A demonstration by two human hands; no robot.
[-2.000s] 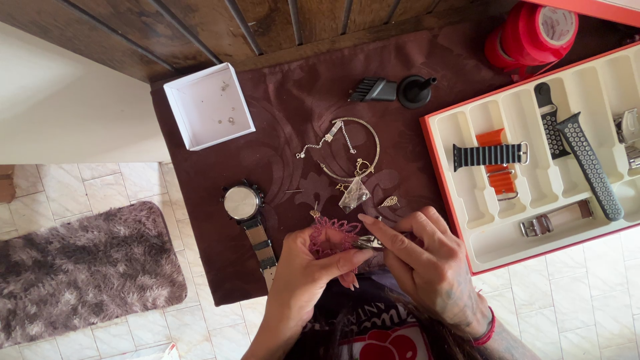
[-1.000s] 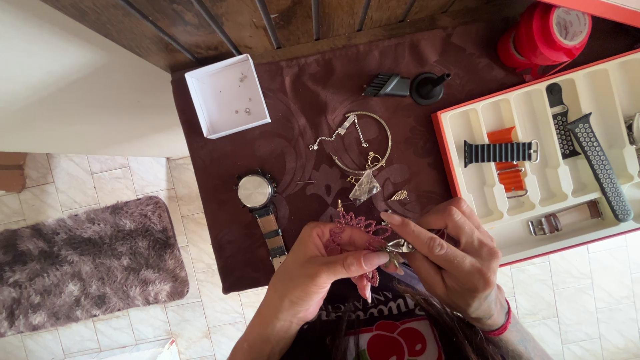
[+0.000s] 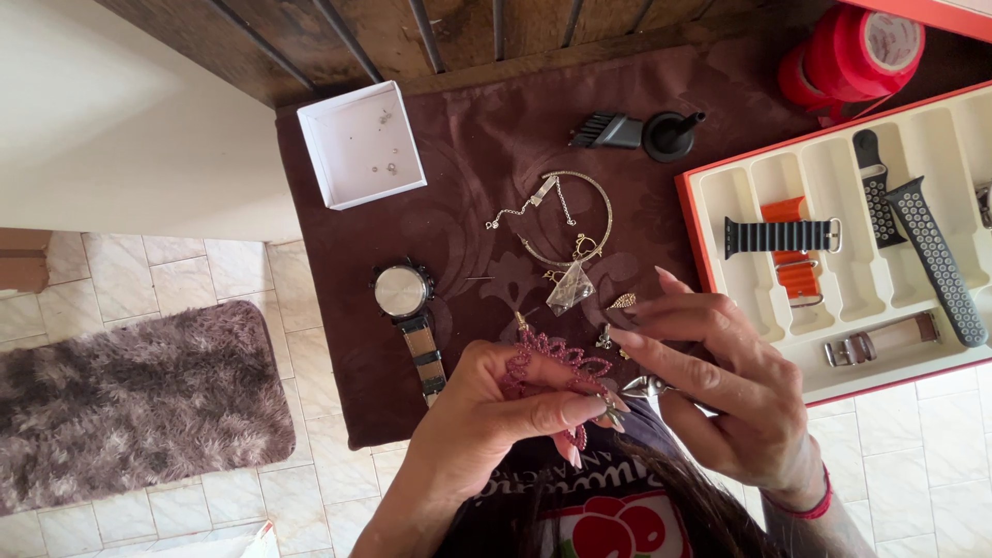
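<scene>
My left hand [image 3: 511, 403] pinches a pink beaded piece of jewelry [image 3: 570, 356], its looped edge spread over the fingers, with a small metallic part between thumb and fingertips. My right hand [image 3: 728, 380] grips small metal pliers [image 3: 647, 386], their jaws just right of that part and apart from it; the handles are mostly hidden by the palm. Beyond the hands lie a thin metal bangle [image 3: 610, 209] with a fine chain [image 3: 511, 212], a tiny clear plastic bag [image 3: 570, 288], a gold leaf-shaped piece [image 3: 623, 301] and a small silver charm [image 3: 604, 336].
A white box [image 3: 364, 151] holds tiny metal bits. A wristwatch [image 3: 404, 291] lies face down on the brown cloth [image 3: 465, 155]. Farther right are a black brush attachment [image 3: 612, 130], a red tape roll [image 3: 868, 50] and a red-edged tray [image 3: 701, 232] of watch straps.
The pliers in my right hand have moved off the beaded piece to its right, and the right fingers have spread. My left hand still holds the beaded piece.
</scene>
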